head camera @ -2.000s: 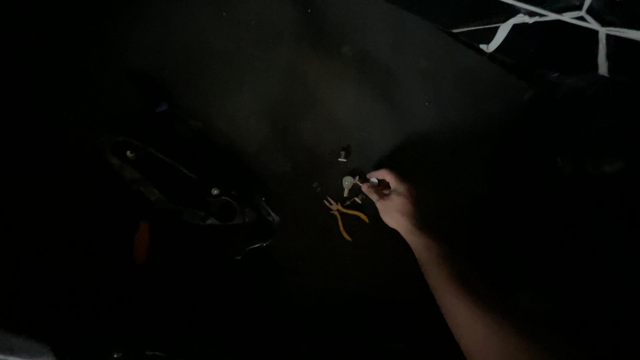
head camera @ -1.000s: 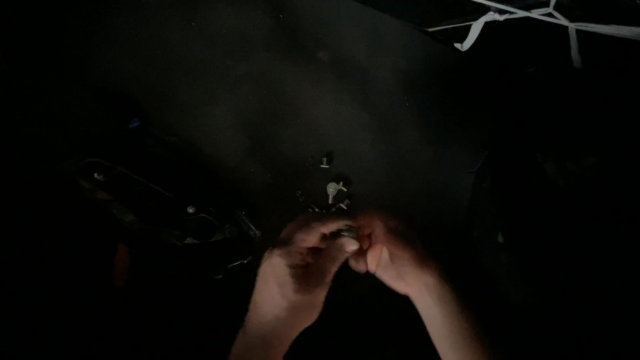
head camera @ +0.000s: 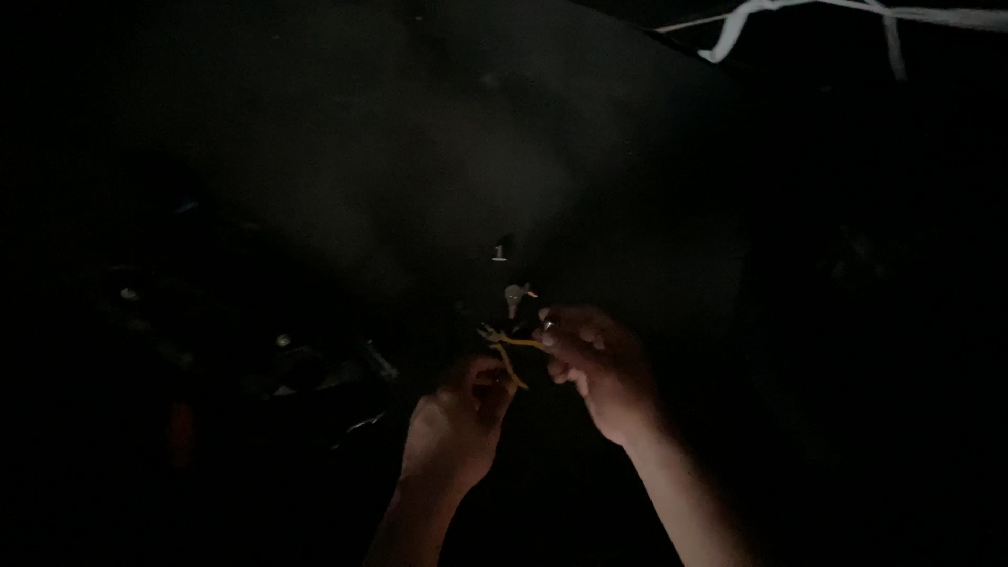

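Between the hands lie pliers with orange-yellow handles [head camera: 510,364], their jaws spread toward the upper left. My right hand [head camera: 596,358] pinches a small shiny metal piece [head camera: 549,324] between thumb and fingertips, over the end of one handle. My left hand [head camera: 465,421] is curled beside the other handle; whether it holds anything is too dark to tell. Just above the pliers lies a key-like flat metal piece [head camera: 513,296] with a round head. Farther up, a small metal fastener [head camera: 499,253] sits on the dark surface.
A dark part with bright bolt-like spots [head camera: 283,341] lies at the left, with a dim orange object [head camera: 182,433] below it. White straps or cords [head camera: 736,31] cross a dark item at the upper right. Most of the scene is in deep shadow.
One second ago my hands were together around a small piece; now they are apart, and the piece is in my right hand. The pliers show again between them. My left hand was absent two seconds ago.
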